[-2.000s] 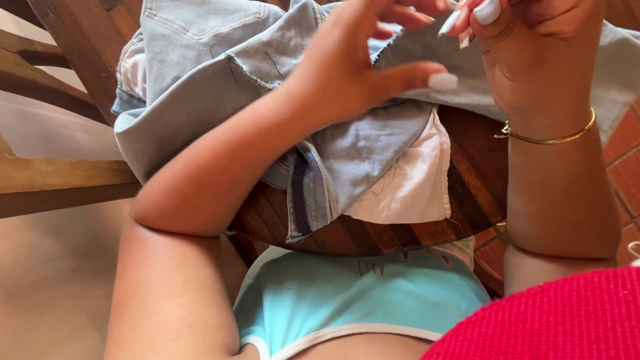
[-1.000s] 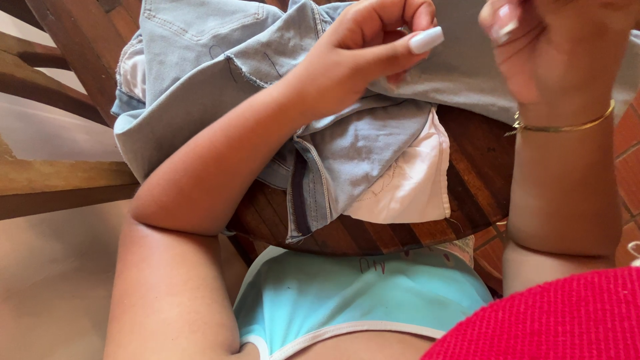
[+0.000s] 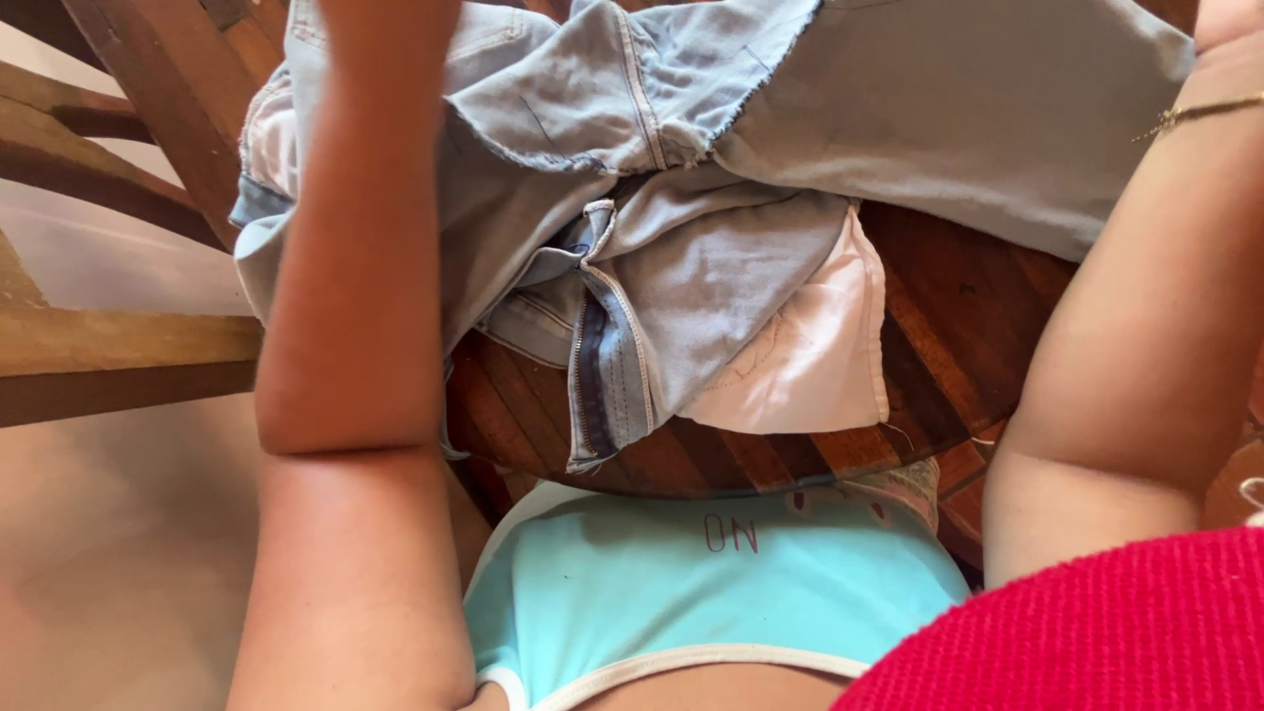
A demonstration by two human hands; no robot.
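Light-blue denim trousers (image 3: 731, 267) lie spread over a round wooden table, turned so that a zipper fly (image 3: 592, 380) and a pale pink pocket lining (image 3: 800, 365) show. A frayed denim edge with dark thread stitches (image 3: 760, 89) crosses the upper middle. My left forearm reaches up over the left part of the denim, and my left hand is beyond the top edge of the view. On the right my other forearm, with a gold bracelet, is raised; only a small part of my right hand (image 3: 1226, 25) shows in the top right corner, its fingers out of view.
The striped wooden table (image 3: 958, 306) has its rounded edge close to my lap. Wooden chair slats (image 3: 118, 341) stand at the left. Reddish floor tiles (image 3: 963, 484) show at the lower right. A red ribbed cloth (image 3: 1106, 632) covers the lower right corner.
Both hands were above the denim with fingers showing. They have moved apart and up, the left out of view and the right almost out, uncovering the frayed, stitched edge.
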